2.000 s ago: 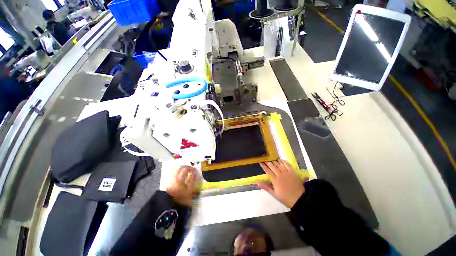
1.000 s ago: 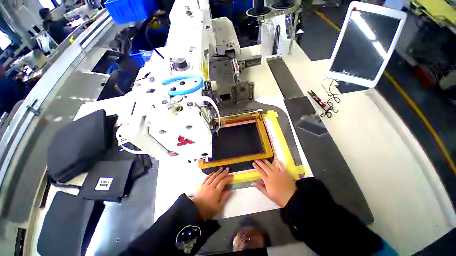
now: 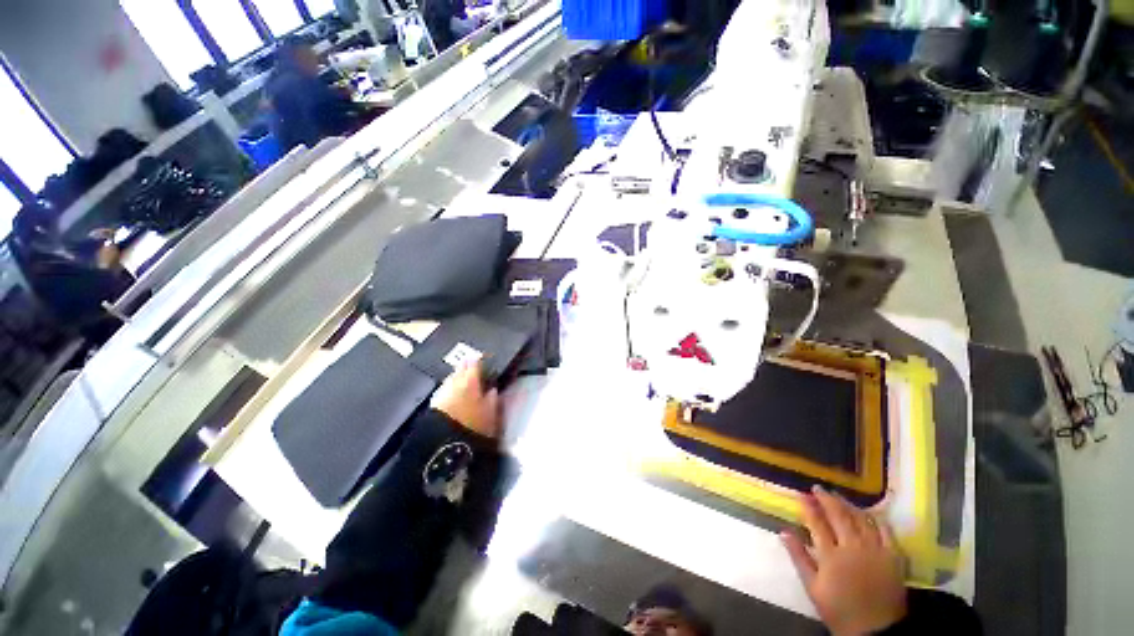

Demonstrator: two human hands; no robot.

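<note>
The amber clamp frame [image 3: 873,429] lies under the sewing machine head [image 3: 703,304], with a dark fabric panel [image 3: 796,410] in its window. Yellow tape [image 3: 918,472] runs round its right and front edges. My right hand [image 3: 852,559] rests with fingers spread on the frame's front edge. My left hand [image 3: 470,404] is at the left, its fingertips at a small dark piece with a white label [image 3: 463,357]. Whether it grips the piece is unclear. A second white label [image 3: 526,288] shows on dark fabric behind.
A puffy dark panel [image 3: 442,267] and a flat dark panel [image 3: 352,416] lie left of the machine. Snips [image 3: 1061,379] lie at the right. A blue bin [image 3: 616,18] is behind. Two people sit at the far left near windows.
The view has swung left. My left hand has moved from the frame's front edge to the labelled piece at the left. My right hand has stayed at the frame's front edge.
</note>
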